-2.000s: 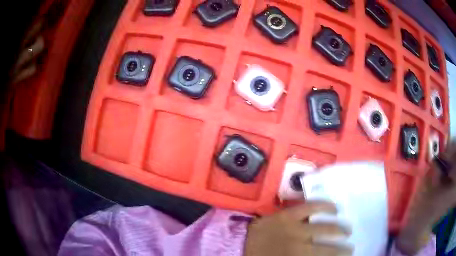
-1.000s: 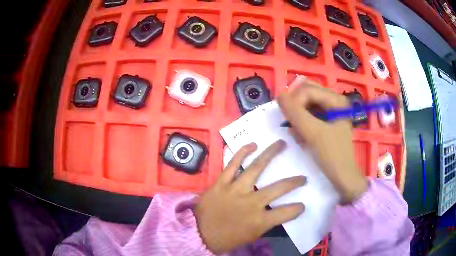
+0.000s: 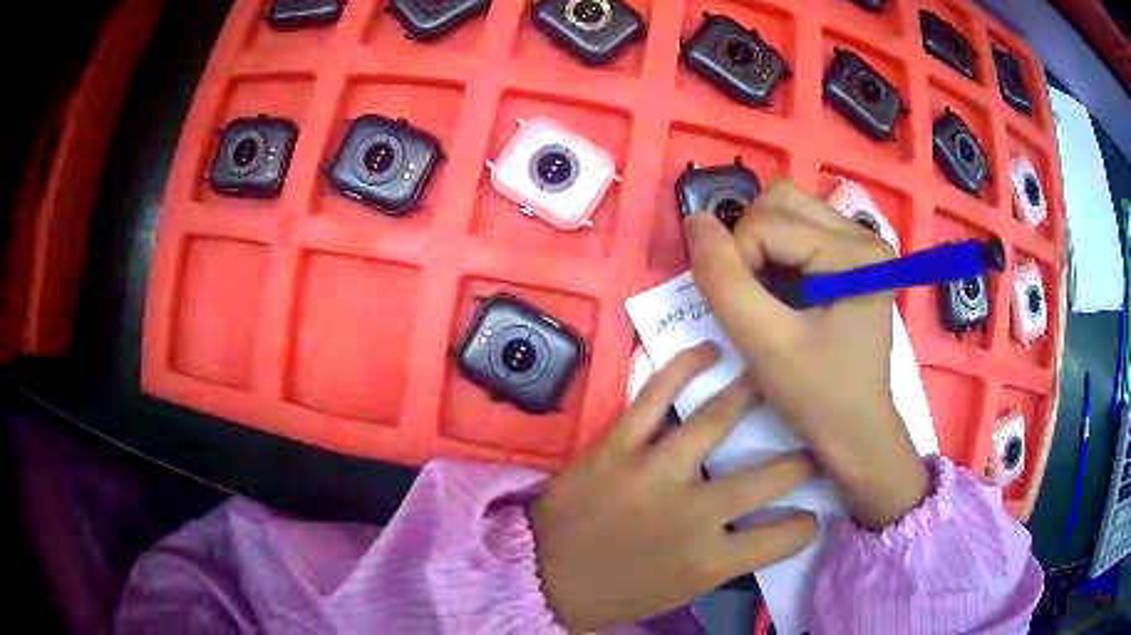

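A white paper slip point(image 3: 918, 385) with some handwriting near its upper left corner lies on the red-orange compartment tray point(image 3: 422, 432). My left hand point(image 3: 670, 496) lies flat on the slip with fingers spread. My right hand point(image 3: 806, 335) grips a blue pen point(image 3: 899, 273) over the slip; its tip is hidden behind the hand. Dark smartwatch units point(image 3: 521, 352) and pinkish ones point(image 3: 553, 171) lie back up in the pockets. A dark unit point(image 3: 717, 196) sits just above the slip, partly covered by my right hand. A pale unit is mostly hidden under the slip.
A neighbouring red-orange tray edge point(image 3: 93, 161) stands in shadow at left. A white sheet point(image 3: 1085, 199), another blue pen point(image 3: 1083, 428) and a printed form point(image 3: 1116, 509) lie on the dark green bench at right.
Since two seconds ago my right hand has come in from the right edge onto the slip with the pen. My left hand has spread flat on the slip. The view has shifted.
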